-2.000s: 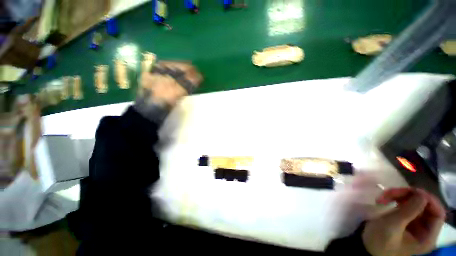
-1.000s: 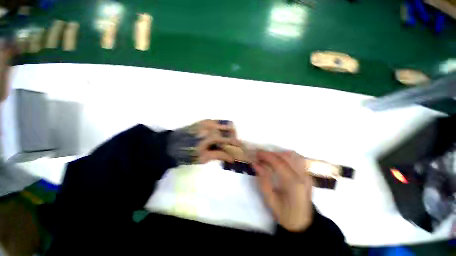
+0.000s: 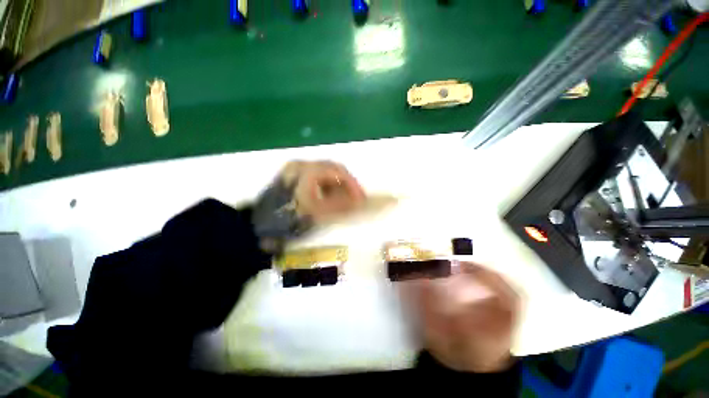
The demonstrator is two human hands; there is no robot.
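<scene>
My left hand [image 3: 315, 194], blurred, is over the white surface just above the left fixture. A faint tan streak extends right from its fingertips; whether it is a held workpiece or a finger is unclear. A yellow-gold strip [image 3: 315, 256] lies against black blocks [image 3: 310, 277] in the left fixture. A tan workpiece [image 3: 416, 251] lies above the black bar [image 3: 418, 270] of the right fixture, with a small black block [image 3: 462, 246] to its right. My right hand [image 3: 473, 315], strongly blurred, is just below that bar; its fingers and any held part cannot be made out.
Tan workpieces [image 3: 440, 94] and blue cylinders [image 3: 237, 11] lie on the green belt [image 3: 256, 93]. A slanting metal upright [image 3: 544, 85] and a black feeder [image 3: 556, 198] with a glowing red switch stand at right, near a red hose [image 3: 661, 62]. A blue stool [image 3: 622, 369] is below.
The view has shifted, showing more of the feeder. My hands, close together over the left fixture a second ago, have separated: left hand up, right hand rightward and down to the right fixture.
</scene>
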